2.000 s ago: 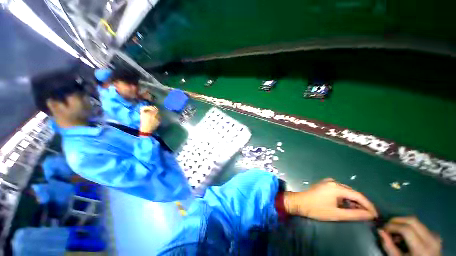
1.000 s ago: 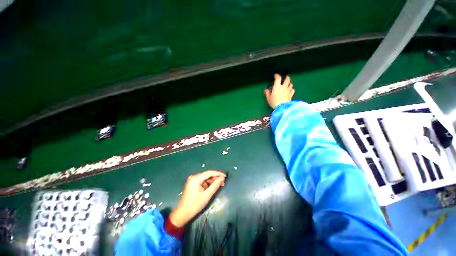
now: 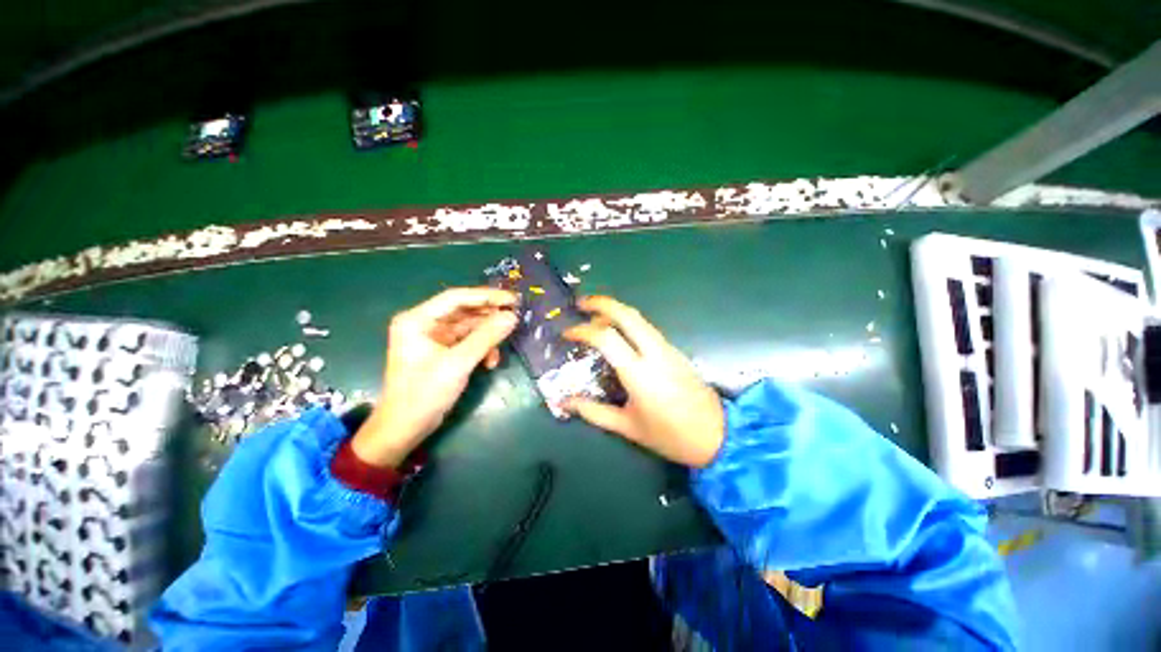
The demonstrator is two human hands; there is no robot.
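A phone half-assembly (image 3: 548, 310) lies on the dark-green bench between my hands, slightly tilted, with small orange marks on its black part and a silver-white board at the near end. My right hand (image 3: 647, 382) holds it at its right side, near the board end. My left hand (image 3: 439, 363) is at its left edge with thumb and fingertips pinched together; whether a small part is between them cannot be told. A pile of small silver components (image 3: 267, 389) lies left of my left hand.
A component tray (image 3: 96, 459) is at the left. White foam trays (image 3: 936, 369) with black strips are at the right. Two phone bodies (image 3: 385, 122) lie on the green belt beyond the chipped rail (image 3: 509, 219). A grey post (image 3: 1063, 134) stands at the right. A thin black tool or cord (image 3: 525, 520) lies near the bench edge.
My right hand has come back from the belt to the bench, where a phone half-assembly now lies. My left hand has moved to its side. The view has shifted.
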